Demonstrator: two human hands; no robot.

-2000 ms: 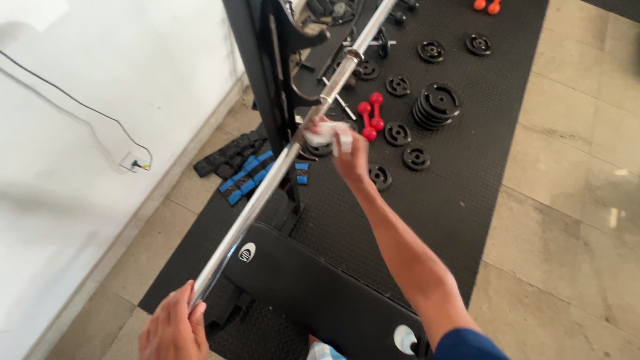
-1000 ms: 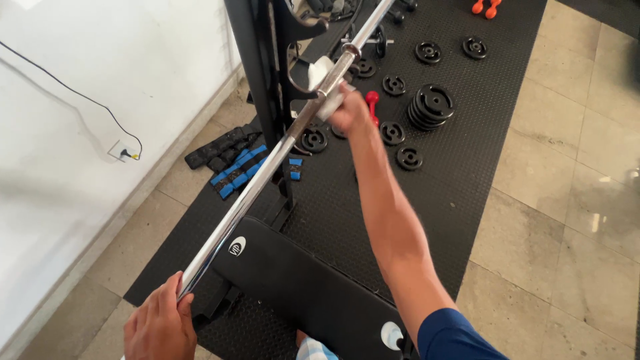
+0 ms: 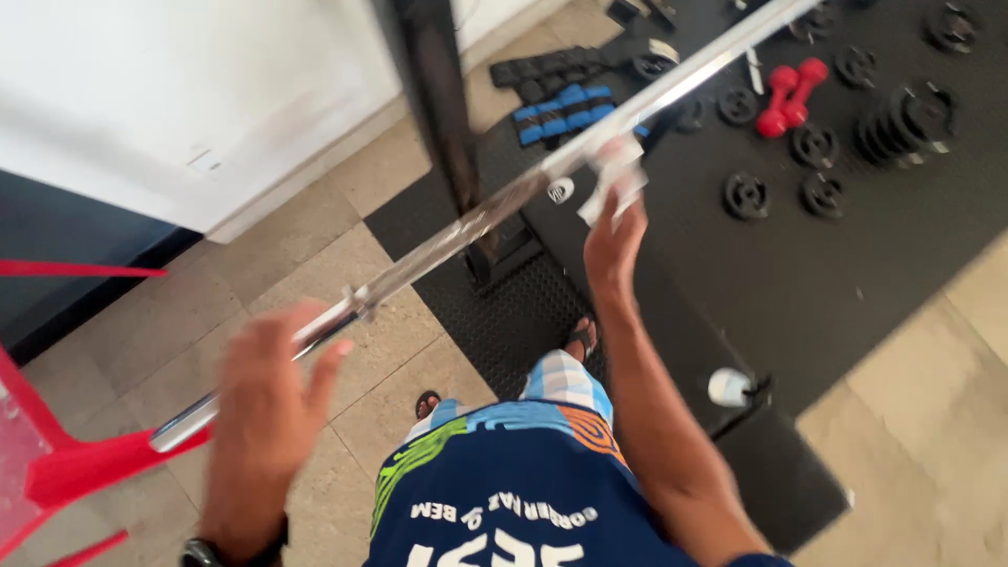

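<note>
A chromed steel barbell [image 3: 504, 203] runs diagonally from lower left to upper right, with a knurled section in its middle and a collar near its lower end. My right hand [image 3: 618, 216] holds a crumpled white cloth or wipe [image 3: 617, 177] against or just below the bar, beyond the knurling. My left hand [image 3: 276, 386], blurred, is at the lower end of the bar with thumb and fingers apart; whether it touches the metal cannot be told. A dark watch [image 3: 228, 551] is on the left wrist.
A black rack upright [image 3: 441, 102] stands behind the bar, and a black padded bench [image 3: 669, 315] lies below. Red dumbbells [image 3: 790, 98], weight plates [image 3: 906, 126] and blue ankle weights [image 3: 565, 114] are on the rubber mat. A red chair [image 3: 87, 465] is at lower left.
The view has swung left and down, now showing my shirt and a red chair. My left hand, earlier on the bar, has its fingers apart. The cloth is on a different part of the bar.
</note>
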